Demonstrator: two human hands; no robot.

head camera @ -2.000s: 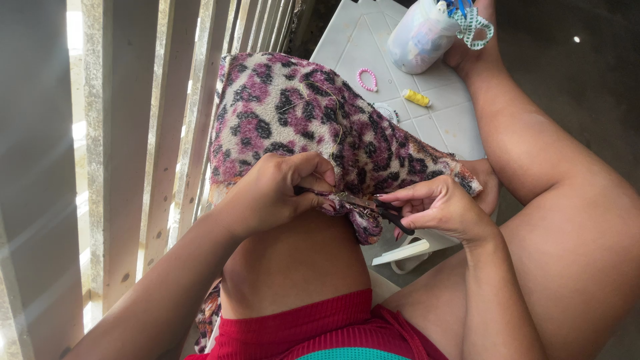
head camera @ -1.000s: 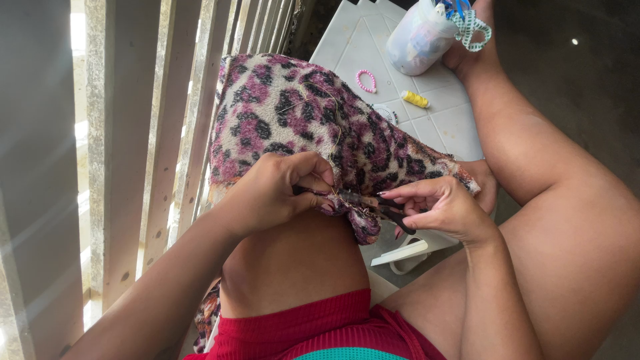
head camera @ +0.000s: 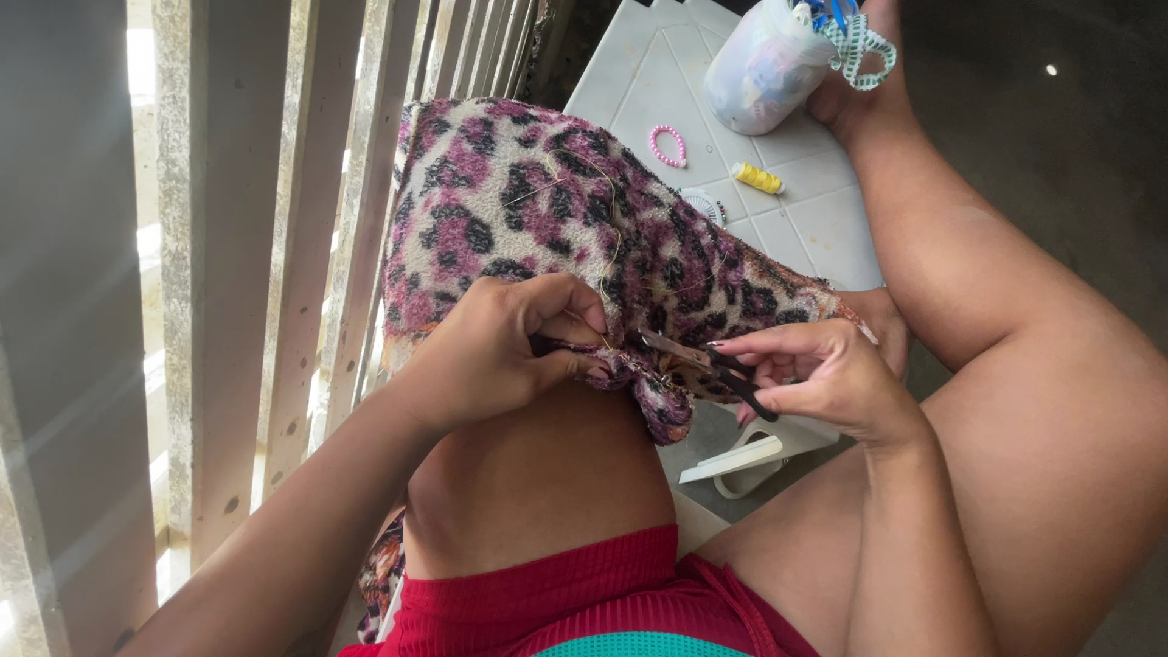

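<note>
A leopard-patterned plush fabric [head camera: 538, 210] in pink, black and cream lies over my knee and the table's near part. My left hand [head camera: 511, 342] pinches its gathered edge between thumb and fingers. Small scissors [head camera: 707, 359] with dark handles are in my right hand [head camera: 821, 374], their blades pointing left at the bunched edge, just right of my left fingertips. Whether the blades touch the fabric I cannot tell. Loose yellowish thread [head camera: 616, 246] trails across the fabric's surface.
On the white plastic table [head camera: 630, 68] are a pink beaded bracelet [head camera: 668, 146], a yellow thread spool [head camera: 757, 178], a pin wheel [head camera: 703, 206] partly under the fabric, and a translucent container [head camera: 769, 68] with a tape hanging out. A slatted railing [head camera: 182, 274] stands at left.
</note>
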